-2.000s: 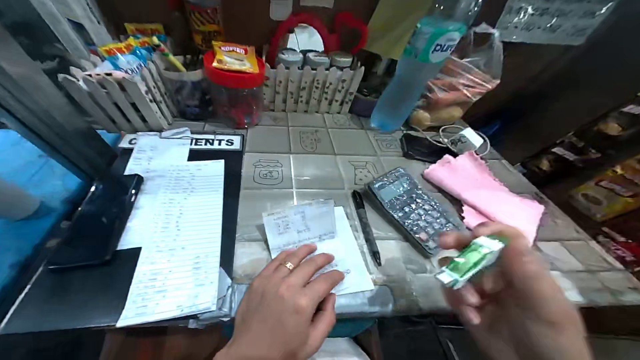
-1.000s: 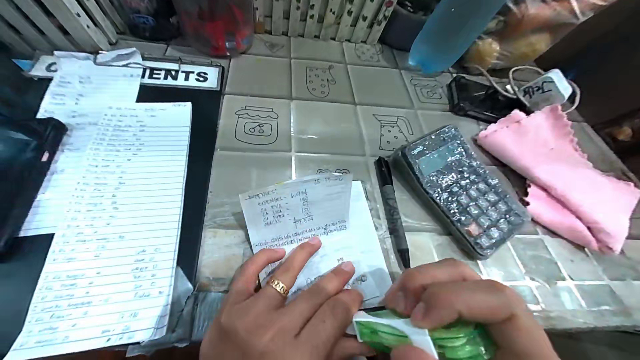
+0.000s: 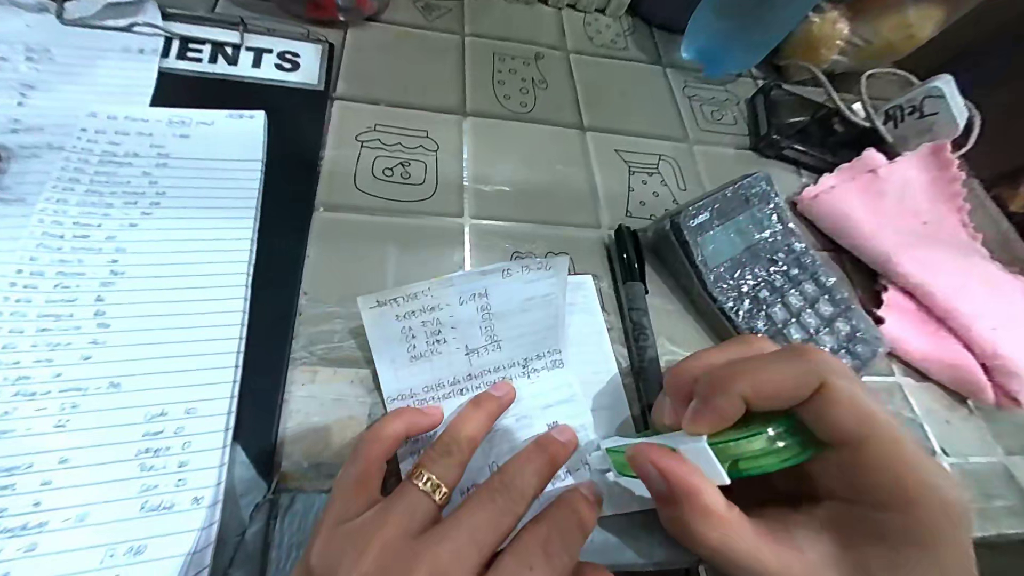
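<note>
My left hand (image 3: 472, 496), with a gold ring on one finger, lies spread on a handwritten paper slip (image 3: 448, 336) and presses it down. A second white paper (image 3: 596, 360) lies under the slip. My right hand (image 3: 800, 456) grips a green and white correction tape dispenser (image 3: 720, 452). Its tip touches the slip just right of my left fingertips. A black marker pen (image 3: 636, 312) lies beside the papers, close to my right fingers. Right of the pen rests a plastic-wrapped Casio calculator (image 3: 776, 272). My right hand partly hides the calculator's lower end.
A clipboard (image 3: 280, 208) with lined handwritten sheets (image 3: 152, 320) lies at the left. Pink cloth (image 3: 920, 240) and a black device (image 3: 800, 128) with a white cord lie at the right. A blue bottle (image 3: 744, 32) stands at the back of the tiled counter (image 3: 528, 176).
My right hand has come down from above the counter, left of the calculator's lower end, with the correction tape to the slip. My left hand stays on the slip. The view is now closer.
</note>
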